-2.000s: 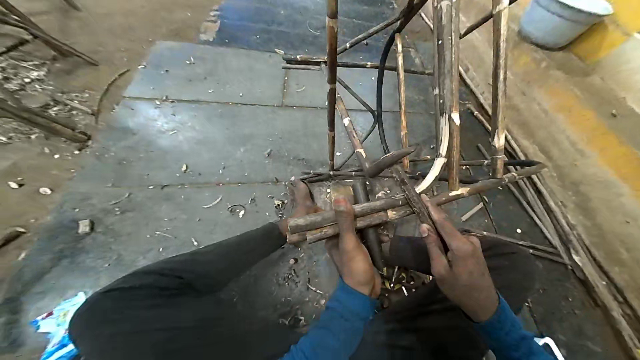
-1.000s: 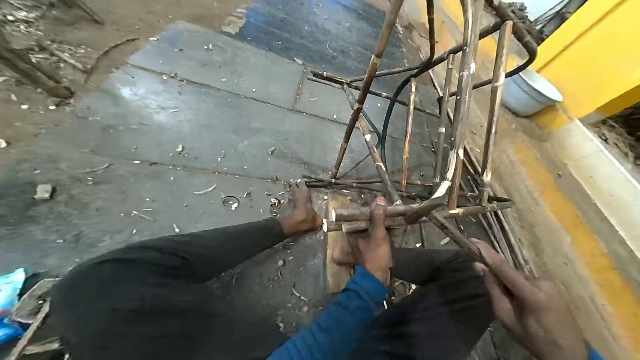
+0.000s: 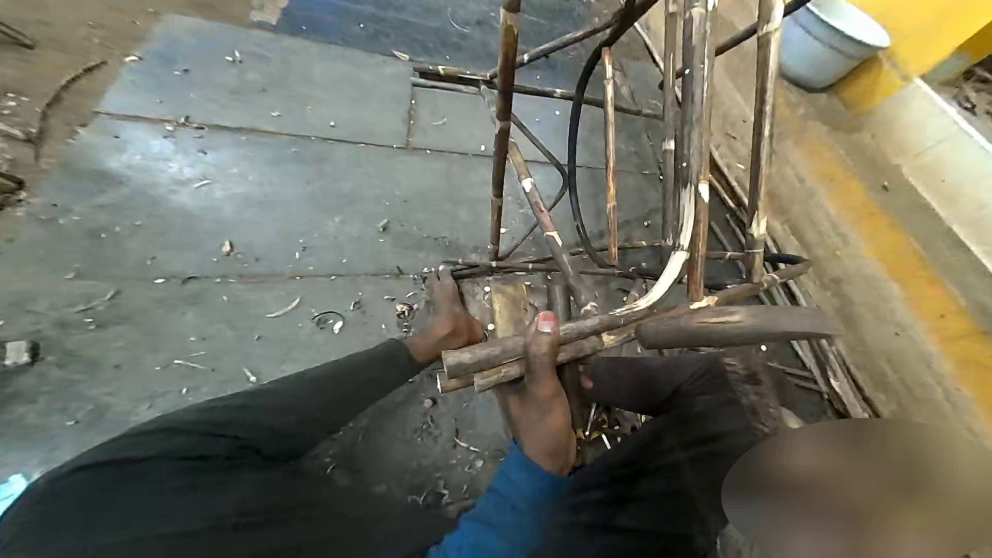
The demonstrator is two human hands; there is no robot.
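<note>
My left hand (image 3: 541,391) is closed around a bundle of cane poles (image 3: 484,356), its thumb over the top and the cut ends sticking out to the left. The poles belong to a frame of upright and bent canes, with a pale curved cane (image 3: 668,283) joining the bundle. A thick, dark, slightly curved wooden-looking piece (image 3: 736,325) lies across the right part of the bundle in the view; whether it touches cannot be told. A blurred patch covers the lower right, so my right hand cannot be made out.
My bare foot (image 3: 448,322) rests left of a wooden block (image 3: 509,310) under the frame. Shavings are scattered over the stone floor slabs (image 3: 256,201). Long thin sticks (image 3: 821,356) lie along the step at right, and a pale bucket (image 3: 829,43) stands farther back.
Two seconds ago my right hand was at the poles right of my left hand; one second ago it was at the lower right. My left hand stays on the bundle. The view has shifted.
</note>
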